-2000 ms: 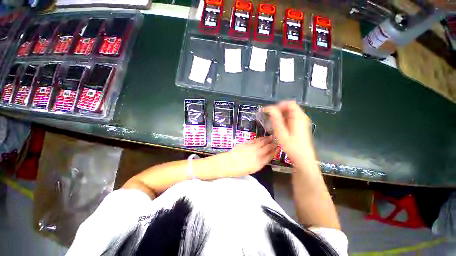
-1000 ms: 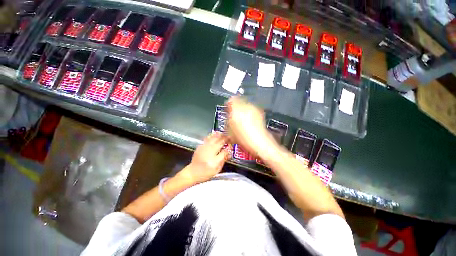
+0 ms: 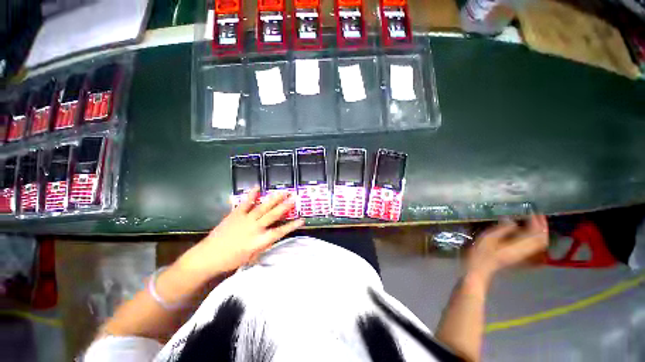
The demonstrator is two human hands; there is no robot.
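Several keypad phones (image 3: 312, 182) lie face up in a row on the green mat near the bench edge, black screens above red keypads. My left hand (image 3: 256, 225) rests with spread fingers over the keypads of the two leftmost phones; it does not appear to grip them. My right hand (image 3: 510, 244) is off to the right, past the bench edge, slightly blurred; whether it holds anything cannot be told. The clear blister tray (image 3: 318, 129) lies behind the row, with red phones (image 3: 308, 27) face down in its back pockets and white slips (image 3: 271, 86) in its front pockets.
Another tray (image 3: 113, 170) of face-up phones stands at the left. A pale board (image 3: 88, 28) lies at the rear left. A bottle (image 3: 486, 14) and brown board (image 3: 576, 32) are at the rear right. A red plastic piece (image 3: 590, 247) is below the bench at right.
My right hand has moved from over the phone row to the right, beyond the bench edge. My left hand is now on the leftmost phones. The phone screens are uncovered. The view has turned and shifted.
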